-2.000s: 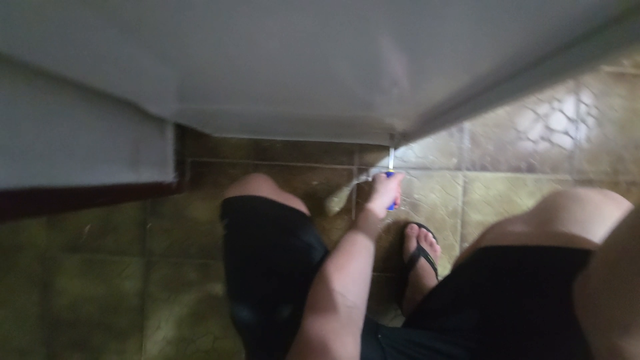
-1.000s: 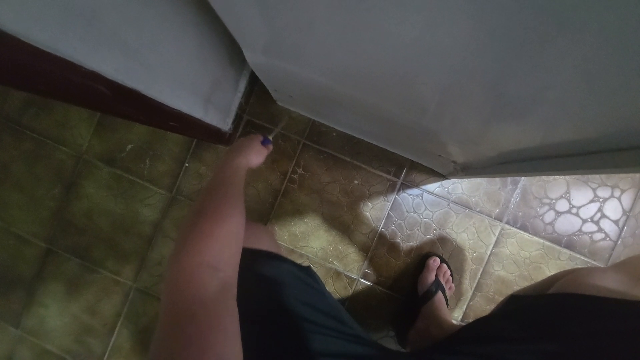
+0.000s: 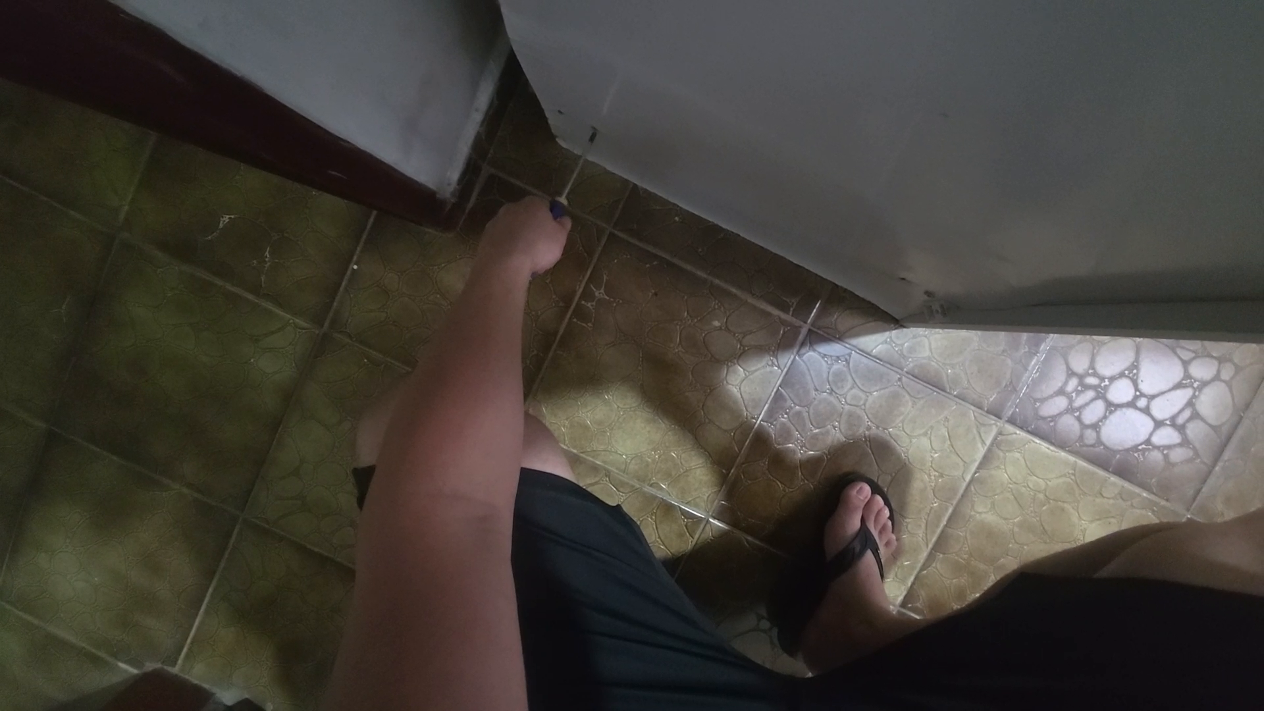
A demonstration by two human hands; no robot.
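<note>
My left hand is closed around the blue handle of a screwdriver, whose thin metal shaft points up and away. The shaft's far end meets or overlaps a small dark spot near the lower corner of a large white panel; whether it touches is unclear. Most of the handle is hidden in my fist. My right hand is outside the view.
A white wall end with a dark red baseboard stands left of the panel. Stone-patterned floor tiles lie below. My foot in a black flip-flop is at lower right, between my legs.
My left hand with the screwdriver has moved left along the panel's lower edge, from near its right corner to its left corner beside the wall end. The view has shifted and turned.
</note>
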